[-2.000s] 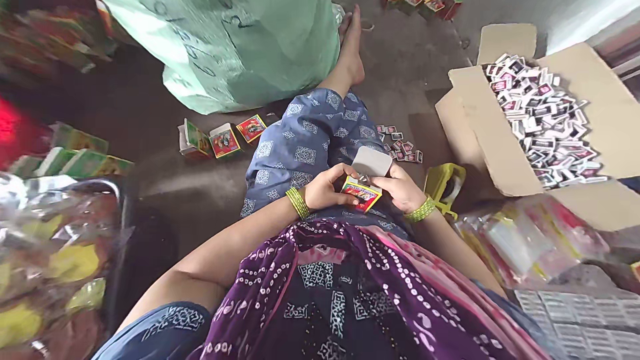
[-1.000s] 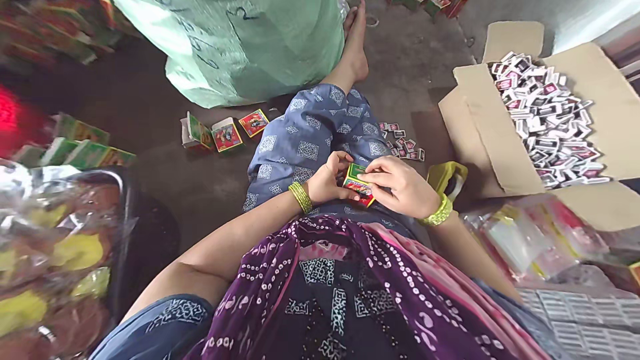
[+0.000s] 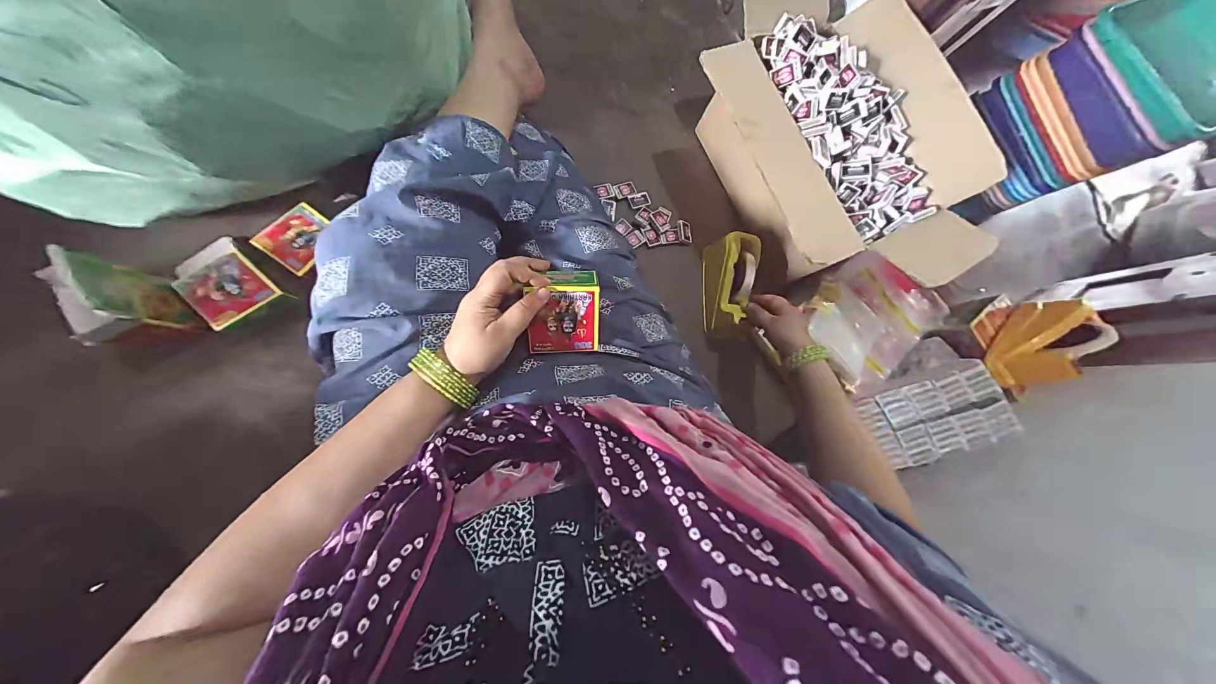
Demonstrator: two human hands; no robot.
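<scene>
My left hand [image 3: 496, 313] grips a small red, yellow and green printed cardboard box [image 3: 566, 321] by its upper left edge, over my lap. Its printed face is turned up toward me. At the right, my right hand [image 3: 781, 328] touches the near end of a yellow tape dispenser [image 3: 719, 294] on the floor, which holds a roll of tape [image 3: 747, 274]. Whether the fingers are closed on the tape or the dispenser cannot be told.
An open carton [image 3: 760, 157] full of small matchbox-like packets stands at the upper right, with several loose packets [image 3: 651, 226] near my leg. Printed boxes [image 3: 226, 283] lie at the left below a large green sack [image 3: 237, 95]. Plastic bags [image 3: 860, 318] lie beyond my right hand.
My right hand has left the printed box and moved right to the tape dispenser. My left hand still holds the box. The view has shifted to the right.
</scene>
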